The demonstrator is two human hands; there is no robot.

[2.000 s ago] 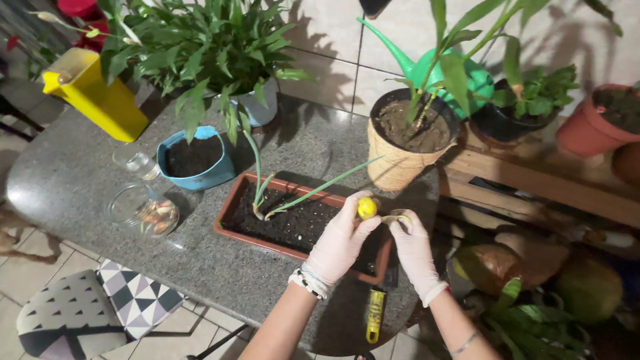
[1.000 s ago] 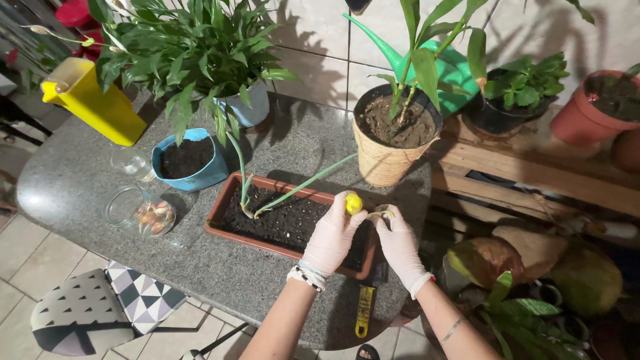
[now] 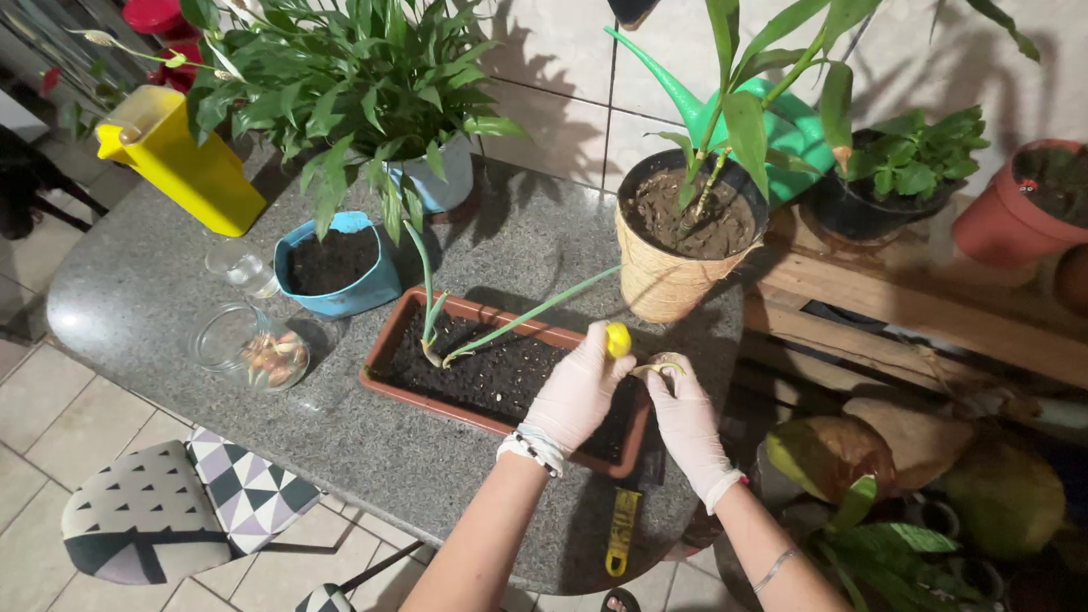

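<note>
My gloved left hand (image 3: 578, 387) is closed around a yellow-handled tool (image 3: 618, 340) whose working end is hidden by my fingers. Just beside it, my gloved right hand (image 3: 684, 416) pinches a small pale bulb or sprout (image 3: 659, 368); the fingertips of both hands nearly meet. Both are over the right end of a brown rectangular planter (image 3: 442, 405) filled with dark soil. At the planter's left side stands a green onion plant (image 3: 432, 348), one long leaf leaning right. A tool with a yellow handle (image 3: 623, 531) lies by the planter's near right corner. A glass jar (image 3: 276, 357) holds several small bulbs.
A blue pot of soil (image 3: 344, 297), a small glass (image 3: 242, 270) and a yellow pitcher (image 3: 191, 166) stand on the left. Behind are a leafy plant in a pale pot (image 3: 442, 183), a fiber-wrapped pot (image 3: 671, 280) and a green watering can (image 3: 786, 127). A patterned chair (image 3: 136, 510) stands below the table.
My hands stay close together over the planter's right end, holding the same items, with only small finger movements. The view has shifted slightly.
</note>
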